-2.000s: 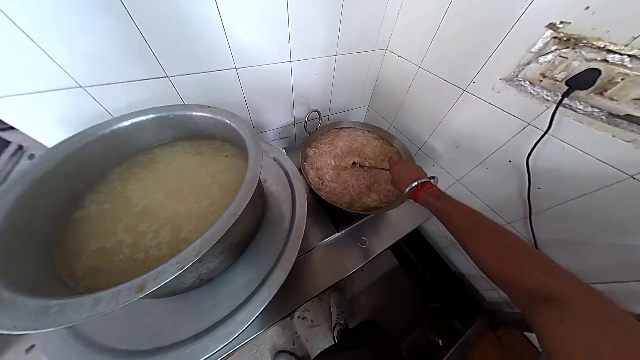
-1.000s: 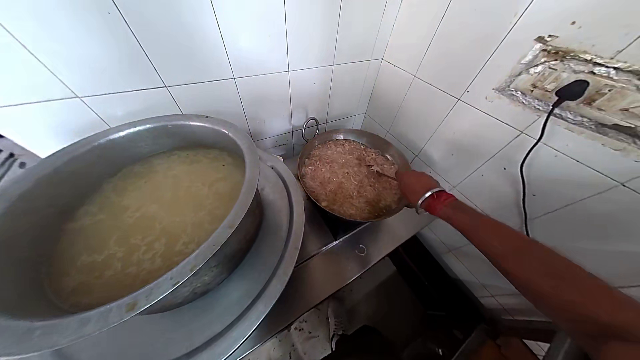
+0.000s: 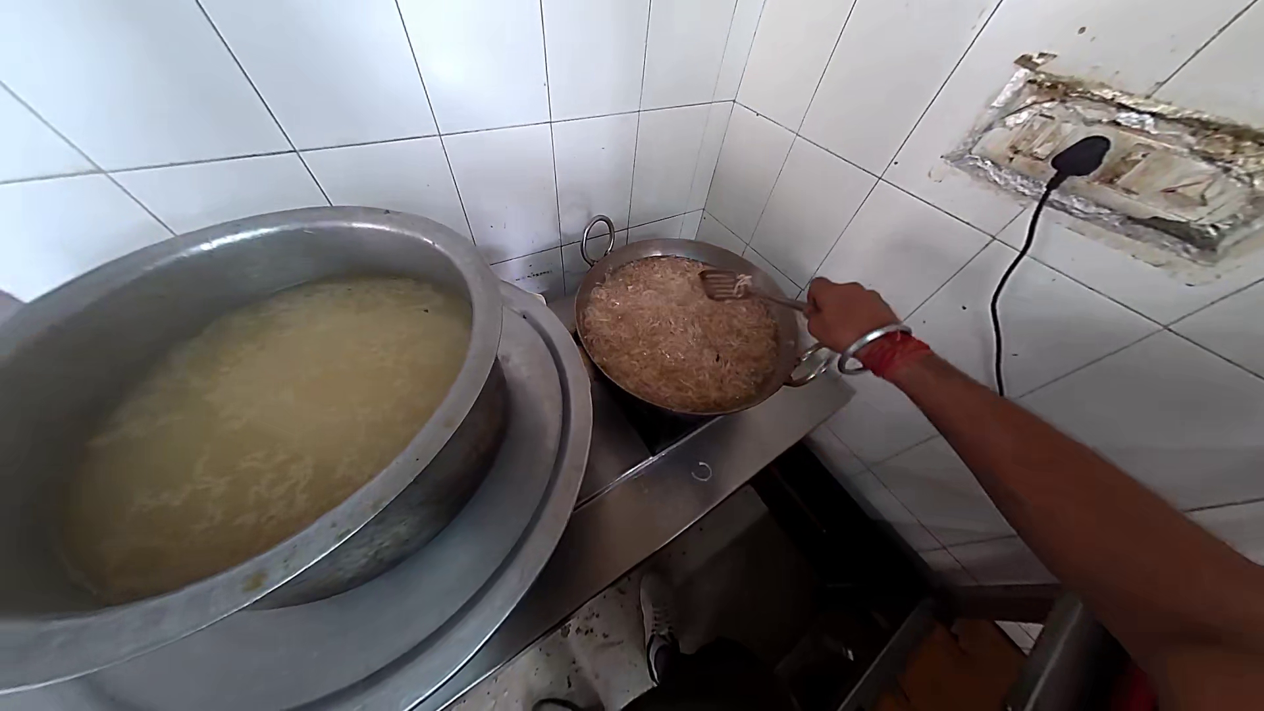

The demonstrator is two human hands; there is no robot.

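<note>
My right hand (image 3: 851,314), with a steel bangle and red thread at the wrist, grips the handle of a slotted metal turner (image 3: 729,284). The turner's blade is over the far right part of a round two-handled metal pan (image 3: 619,259), with a little food clinging near its neck. Brown shredded food (image 3: 681,341), which I cannot name exactly, bubbles in liquid inside the pan. My left hand is not in view.
A large aluminium pot (image 3: 484,326) of pale yellowish liquid stands left on a wide metal lid or tray (image 3: 533,434). The steel counter (image 3: 642,513) runs along white tiled walls. A black plug (image 3: 1081,156) with a hanging cord sits in a damaged wall socket. A shoe (image 3: 656,617) shows on the floor.
The turner's slotted blade now shows above the food; earlier it was mostly down in it. My right hand has stayed at the pan's right side.
</note>
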